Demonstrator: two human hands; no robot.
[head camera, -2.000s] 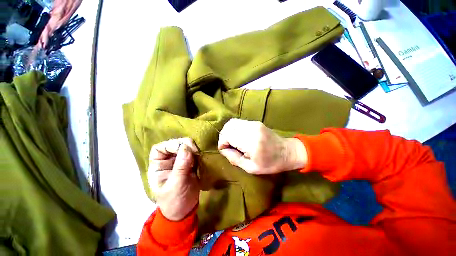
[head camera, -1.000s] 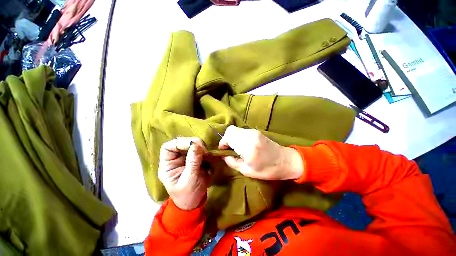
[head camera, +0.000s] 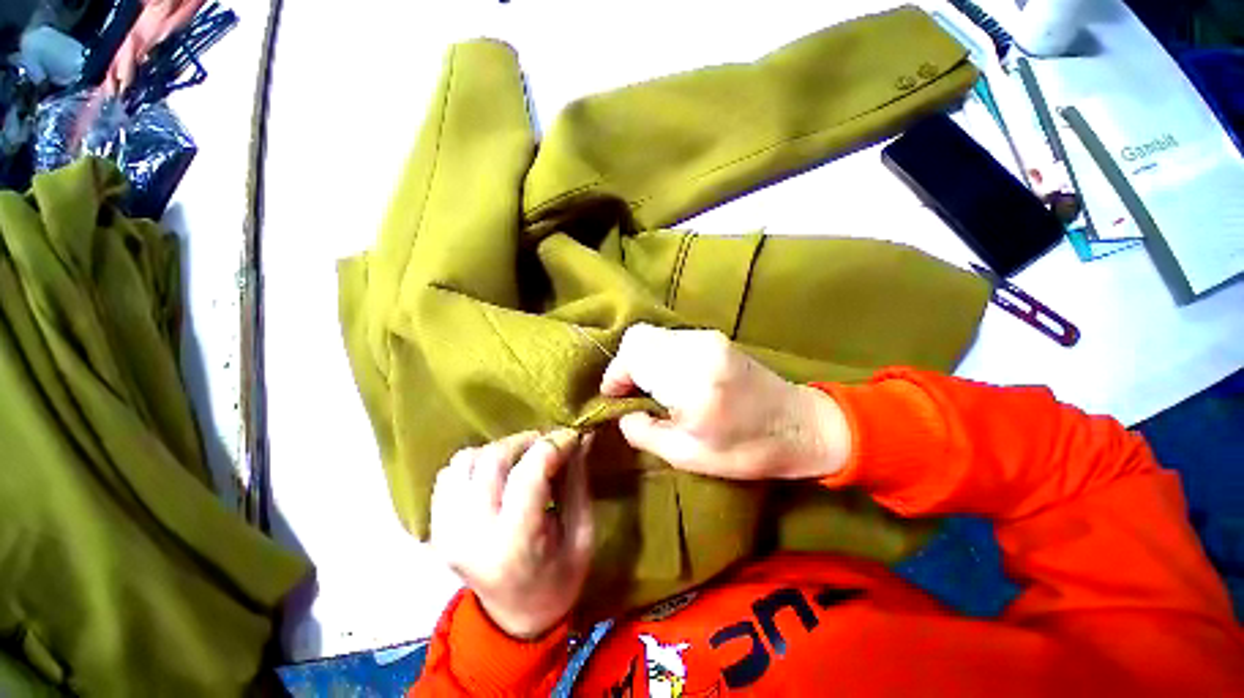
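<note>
An olive-green jacket (head camera: 464, 246) lies spread in front of me, one sleeve (head camera: 764, 116) stretched to the upper right. My left hand (head camera: 516, 525) grips the jacket's edge at its fingertips. My right hand (head camera: 723, 405) is close on its right, fingers closed on the same folded edge. A fine pale line, thread or needle, shows by my right fingertips; I cannot tell which. A pocket flap (head camera: 716, 286) lies beyond my right hand.
More olive garments (head camera: 109, 464) are piled at the left. A black smartphone (head camera: 973, 195), a dark red slotted tool (head camera: 1034, 312) and a pale booklet (head camera: 1173, 184) lie at the right. A white bottle (head camera: 1050, 21) is at the upper right.
My left hand has moved lower and turned, its fingers now over the cloth edge. My right hand stays close by at the edge. The camera view has shifted slightly.
</note>
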